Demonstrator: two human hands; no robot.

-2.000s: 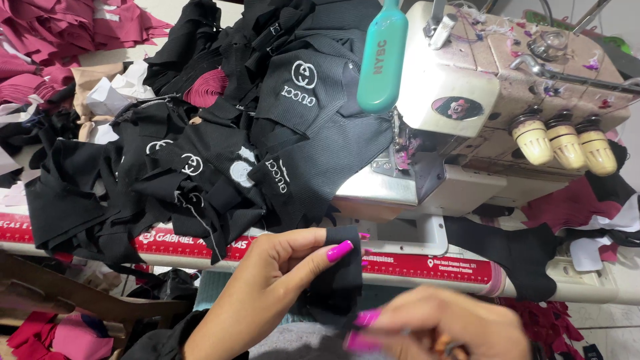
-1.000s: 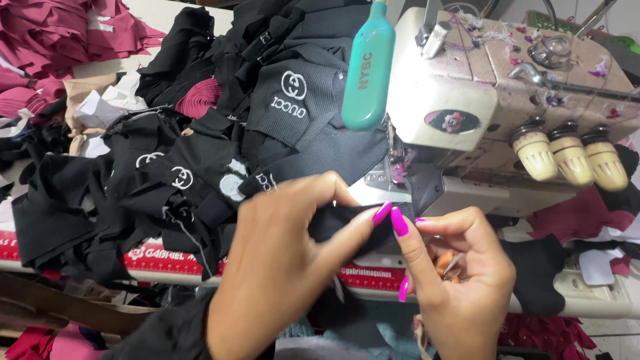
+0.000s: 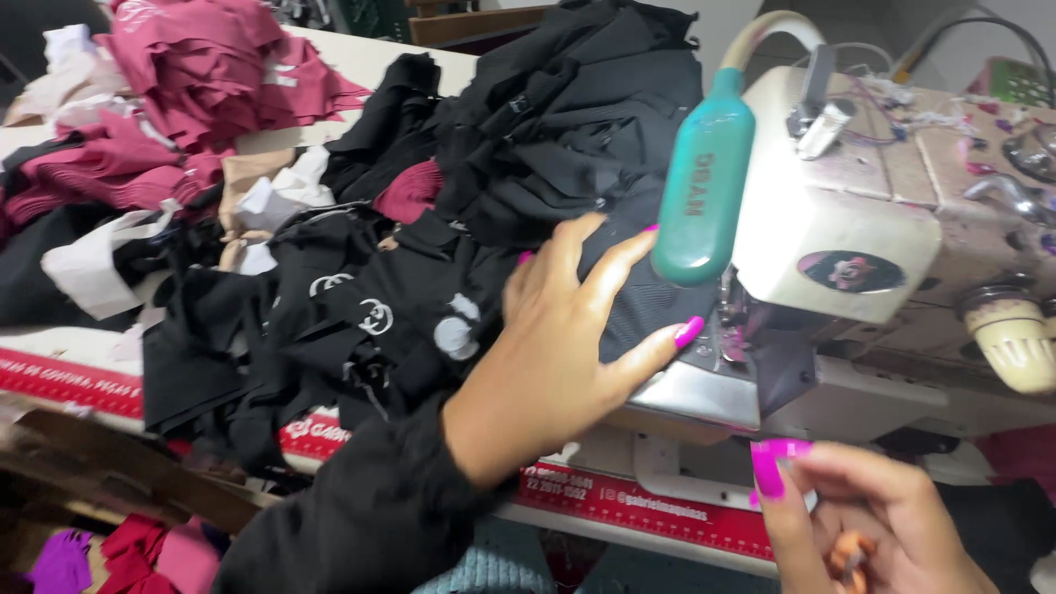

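My left hand (image 3: 561, 338) lies with fingers spread on black ribbed fabric (image 3: 643, 313), its thumb beside the needle area of a white sewing machine (image 3: 833, 190). At the lower right, my right hand (image 3: 874, 511) has thumb and forefinger tips together, with a small orange-handled tool (image 3: 854, 549) held in the curled fingers; its blades are hidden. The fabric lies partly under the machine head, by the metal plate (image 3: 705, 392). A teal lamp (image 3: 709, 181) hangs in front of the machine. Black pieces with white prints (image 3: 371, 318) are heaped left of my left hand.
Dark pink fabric (image 3: 198, 74) is piled at the upper left, near white and beige scraps (image 3: 285, 194). A red printed ruler strip (image 3: 66, 384) runs along the table's front edge. Purple, red and pink cloth (image 3: 140, 557) lies below at the lower left. A cream knob (image 3: 1011, 338) juts from the machine.
My hands, together at a dark fabric piece one second ago, are now apart. My left hand has moved onto the fabric beside the needle area. The piece no longer shows between them. The view has shifted.
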